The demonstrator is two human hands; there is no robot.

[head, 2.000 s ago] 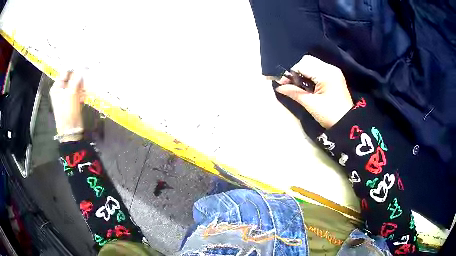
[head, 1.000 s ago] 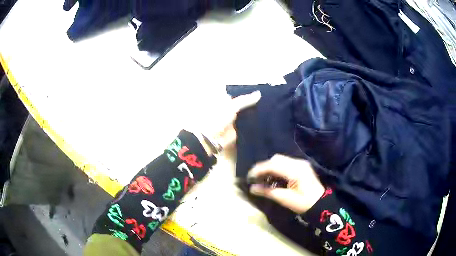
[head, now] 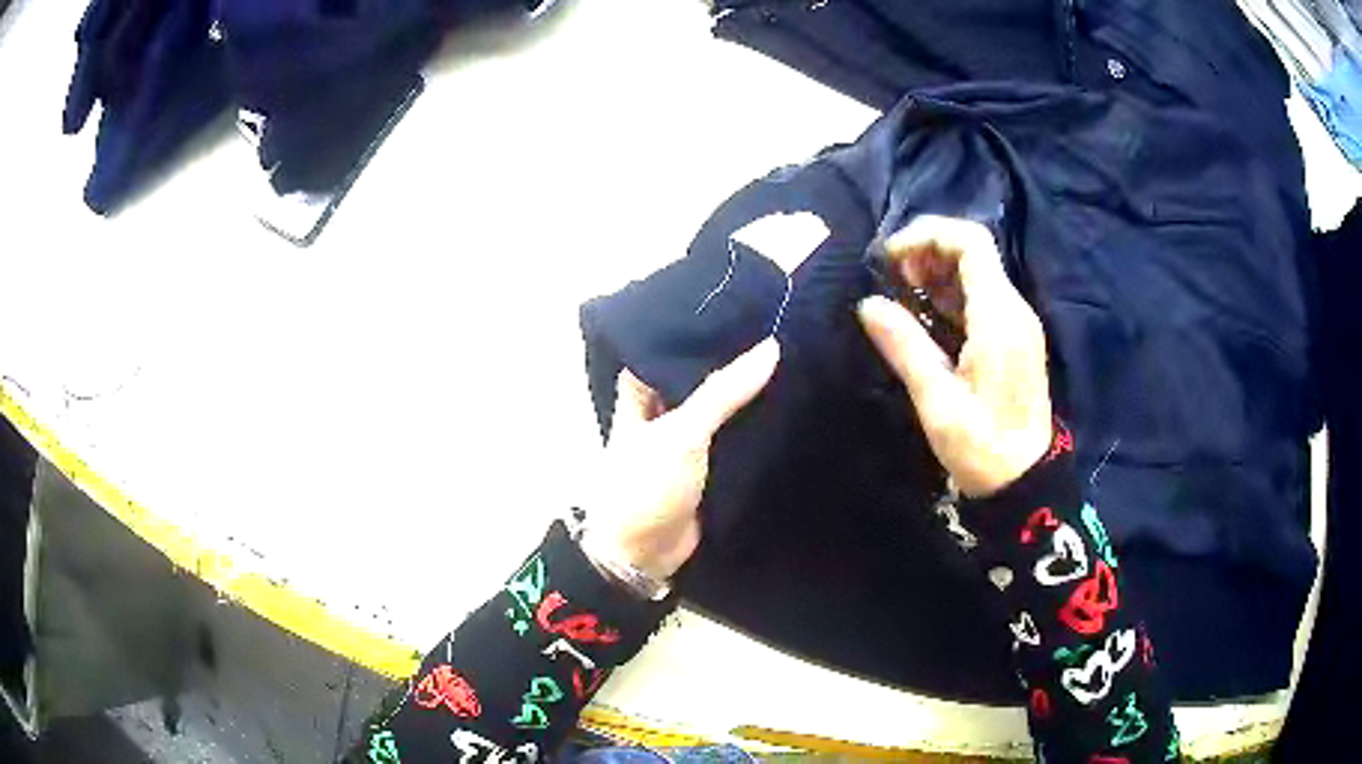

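A dark navy jacket (head: 1180, 523) lies spread over the right half of the table, its shinier lining showing at the upper middle. My left hand (head: 657, 463) holds a matte edge of it between thumb and fingers. Pale thread ends (head: 784, 299) lie on the cloth just above the left thumb. My right hand (head: 964, 351) is right of the left hand, over the lining opening, with fingers curled round small dark thread snips (head: 923, 306), mostly hidden in the palm.
The white worktable (head: 299, 388) has a curved, worn yellow edge (head: 224, 575) toward me. Other navy garments (head: 284, 75) with a white-edged piece lie at the upper left. Another dark garment (head: 896, 45) lies behind the jacket. Pale striped material is at the top right corner.
My left hand has come from the table's left edge onto the jacket and holds its edge. My right hand has moved up beside the lining. The jacket's edge is lifted and folded.
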